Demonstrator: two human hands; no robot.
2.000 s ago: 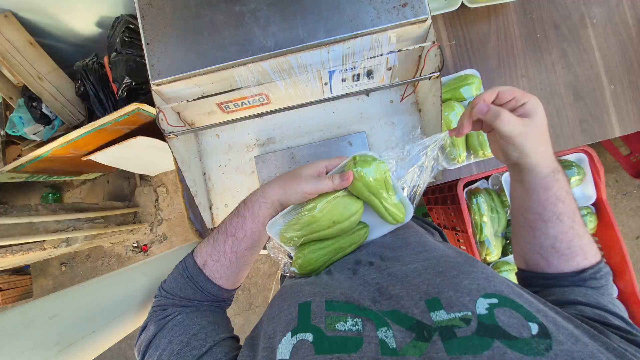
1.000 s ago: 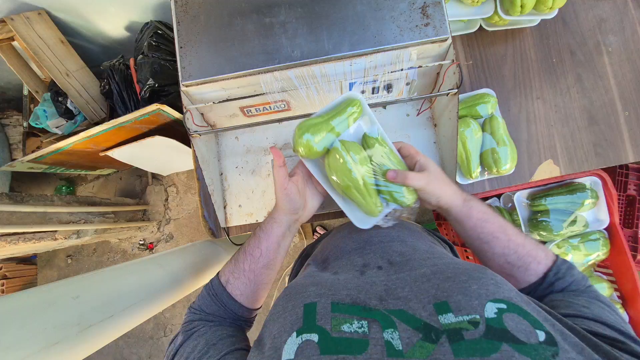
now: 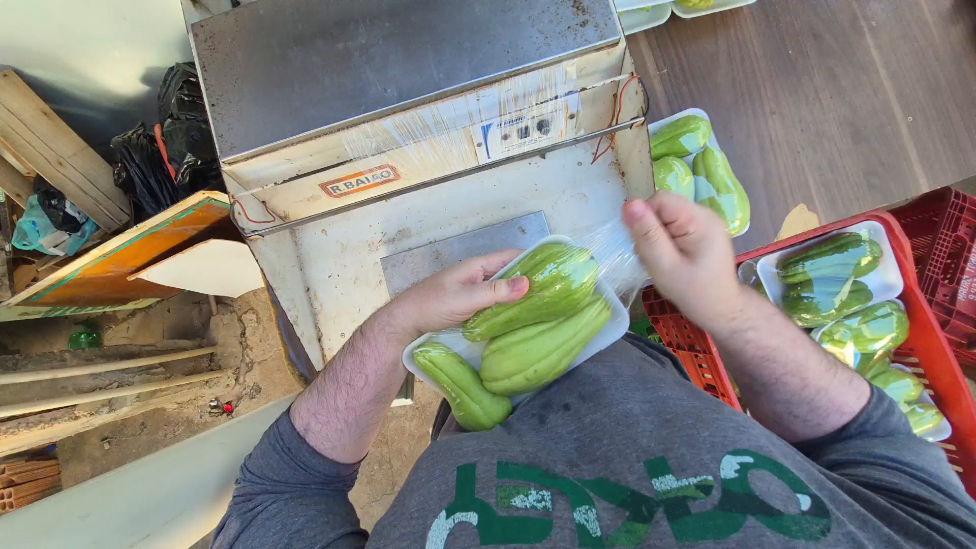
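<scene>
A white foam tray (image 3: pixel 614 324) with three green chayotes (image 3: pixel 541 347) lies tilted close to my shirt. My left hand (image 3: pixel 469 293) grips its upper left side, the thumb over one chayote. My right hand (image 3: pixel 682 252) pinches clear plastic film (image 3: pixel 614 255) and holds it stretched out from the tray's upper right corner. Behind the tray stands a film-wrapping machine (image 3: pixel 435 183) with a metal top and a flat metal plate (image 3: pixel 473 248), partly hidden by my left hand and the tray.
A wrapped chayote tray (image 3: pixel 698 171) rests on the wooden table (image 3: pixel 801 91), right of the machine. Nearer me on the right, a red plastic crate (image 3: pixel 903 244) holds several wrapped trays. More trays show at the top edge. Black plastic bags (image 3: pixel 179 137) and wooden boards (image 3: pixel 61 145) stand at the left.
My left hand has gone from open beside the tray to gripping it. My right hand has moved off the tray and now pulls film away. The tray has turned and come lower.
</scene>
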